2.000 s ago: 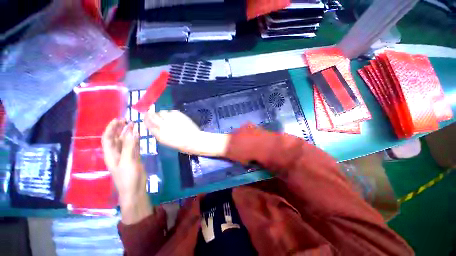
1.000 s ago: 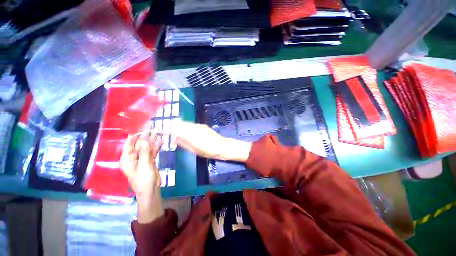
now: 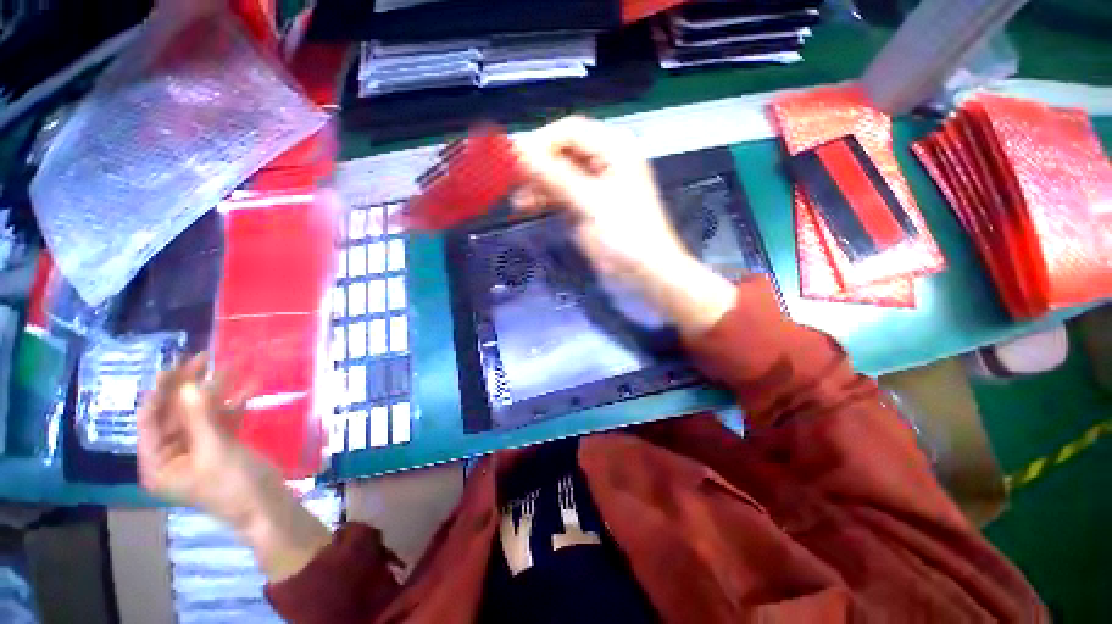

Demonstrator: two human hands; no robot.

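Note:
My right hand (image 3: 591, 183), slightly blurred, is raised over the back of the laptop bottom cover and grips a red strip (image 3: 470, 180) by its right end. The strip covers part of the black adhesive strips. The cover (image 3: 549, 329) lies dark inside up on the black mat (image 3: 473, 396), partly hidden by my right hand and forearm. My left hand (image 3: 189, 427) is at the right edge of the clear small-parts bag (image 3: 112, 396), fingers curled; I cannot tell if it holds anything. The white-backed pad sheet (image 3: 376, 295) lies left of the cover.
Long red film sheets (image 3: 266, 305) lie left of the pads, with a clear bubble bag (image 3: 159, 159) behind. A black-and-red part (image 3: 854, 201) rests on red bubble bags (image 3: 902, 274). More red bubble bags (image 3: 1018, 207) lie far right. Stacked panels (image 3: 421, 67) stand behind.
My right hand has moved from the white pads up and right, with the red strip in it. My left hand has moved left and down, away from the pads. The view has shifted.

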